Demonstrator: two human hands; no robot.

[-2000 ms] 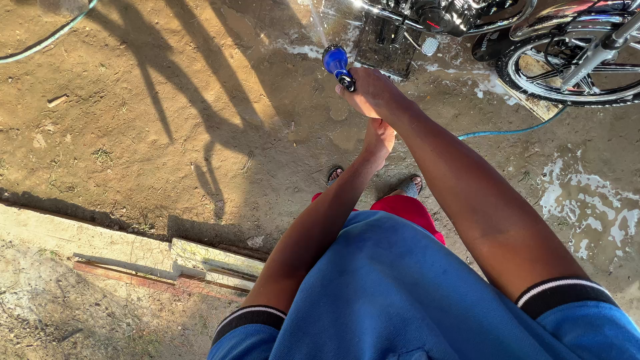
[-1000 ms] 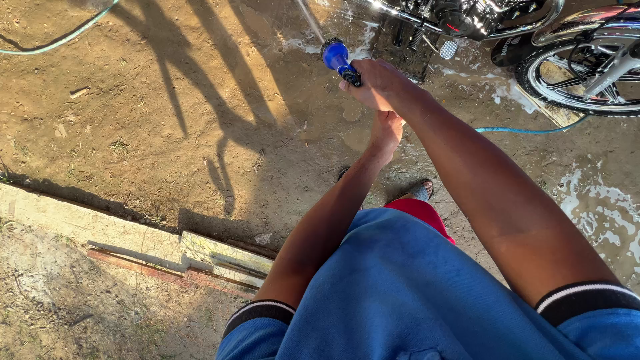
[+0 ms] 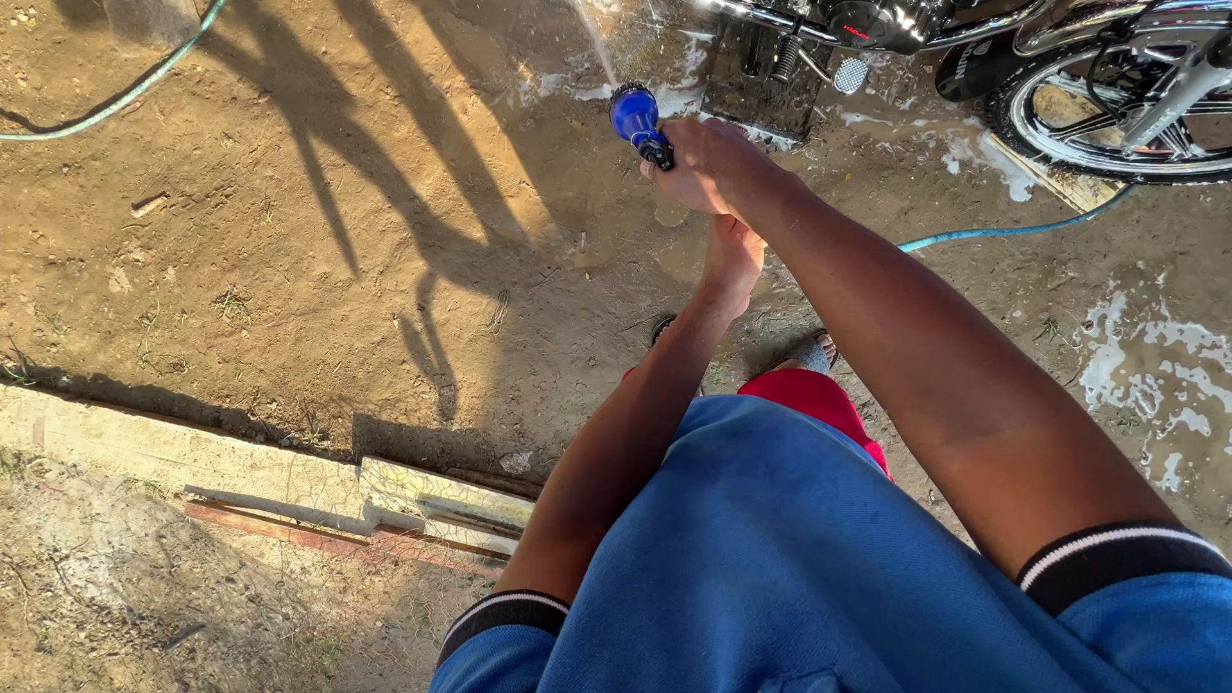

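My right hand [image 3: 701, 164] is closed around the grip of a blue and black hose spray nozzle [image 3: 634, 114], top centre. A jet of water [image 3: 597, 43] leaves the nozzle toward the top edge. Just below the right hand is my left hand [image 3: 736, 252], its fingers curled and largely out of sight; whether it holds the hose there I cannot tell. A motorcycle [image 3: 885, 27] stands at the upper right, cut off by the frame, with its wheel [image 3: 1116, 111] over a flat board [image 3: 1059, 178]. Foam lies on the ground near it.
A blue-green hose [image 3: 1011, 232] runs from behind my right arm toward the wheel, and another stretch of hose [image 3: 159, 72] curves at the upper left. A low concrete edge [image 3: 173, 443] and wooden planks [image 3: 443, 500] lie at the lower left. Foam patches [image 3: 1145, 375] cover ground at the right.
The water jet shows more plainly than two seconds ago. Both hands keep their hold and place near the nozzle. The view has shifted slightly.
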